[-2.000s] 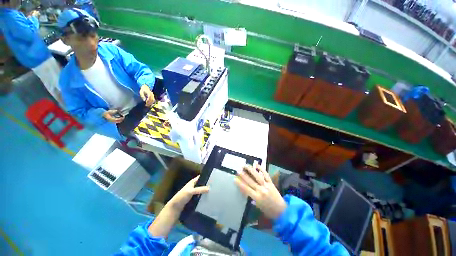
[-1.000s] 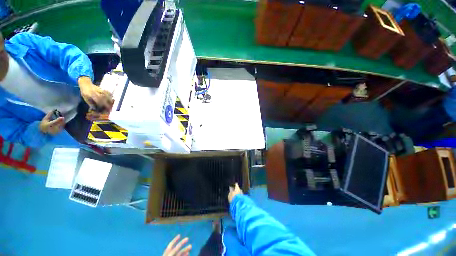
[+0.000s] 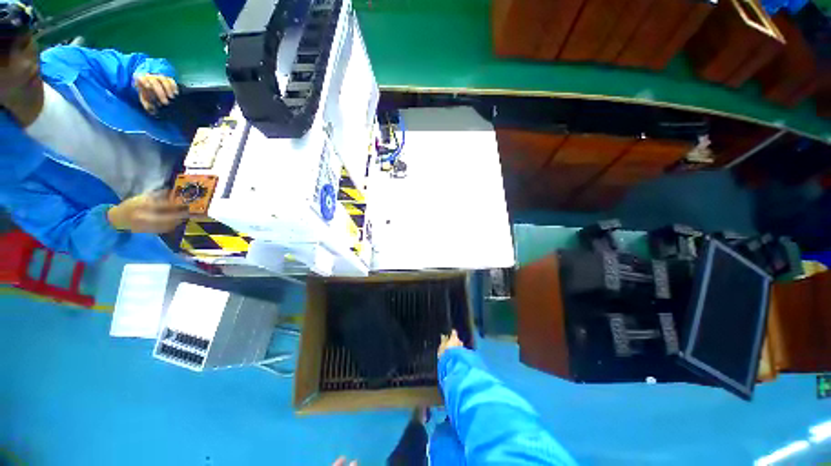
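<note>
An open brown carton (image 3: 312, 341) stands in front of me with several thin black panels (image 3: 424, 314) upright inside it. One larger dark sheet-like piece (image 3: 369, 332) lies over their tops. My right hand (image 3: 449, 342) is at the carton's right side, by the edge of the dark panels. Its fingers are small and partly hidden, so I cannot tell whether they grip a panel. Only the fingertips of my left hand (image 3: 344, 461) show at the bottom edge, below the carton.
A white machine (image 3: 301, 182) and white side table (image 3: 442, 200) stand beyond the carton. A person (image 3: 100, 155) is at the left by white slotted boxes (image 3: 205, 319). At the right are a wood-grain cabinet (image 3: 542, 319), black bracket-like parts (image 3: 629, 273) and a leaning framed panel (image 3: 726, 319).
The panel held in both hands two seconds ago is no longer in them. My view has tilted down to the carton, my right hand has reached it, and my left hand has dropped almost out of view.
</note>
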